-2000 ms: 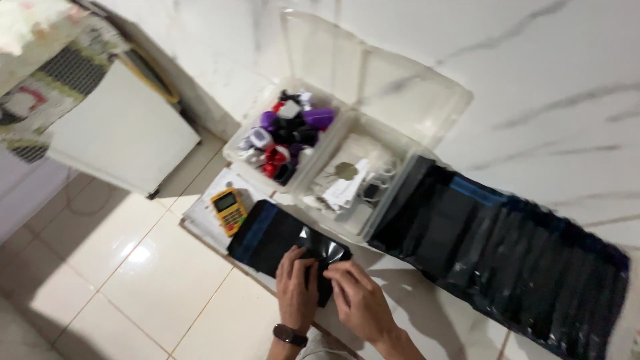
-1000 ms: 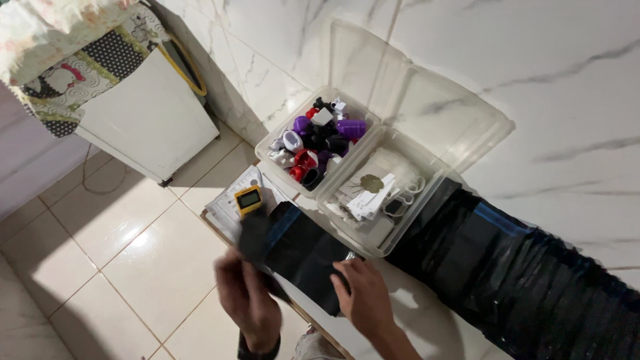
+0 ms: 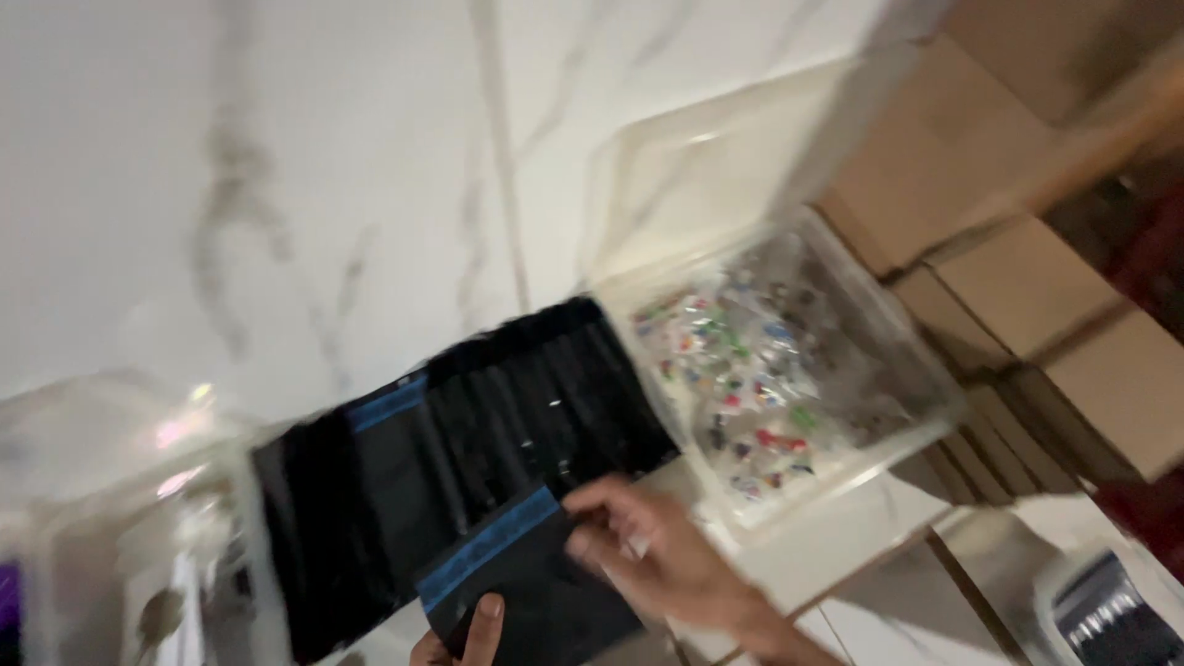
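Note:
My left hand (image 3: 467,638) grips a black plastic mailing bag (image 3: 546,587) with a blue adhesive strip, its thumb lying on top of the bag. At the bag's upper right corner is my right hand (image 3: 638,555), blurred, fingers curled; whether they touch the bag is not clear. Behind both hands lies a long row of overlapping black mailing bags (image 3: 546,379), one showing a blue strip. To the right of that row stands a clear plastic bin (image 3: 939,416) holding small transparent packets with colourful pieces.
Cardboard boxes (image 3: 1027,287) are stacked at the right. A second clear plastic bin (image 3: 254,555) with white items stands at the left, near a purple thing at the edge. A marbled wall (image 3: 370,139) rises behind. A white container (image 3: 1110,601) is at the lower right.
The view has swung far to the right, bringing in the bin of packets and the boxes. The small yellow device and white cabinet have left view. My left hand now grips the bag from below.

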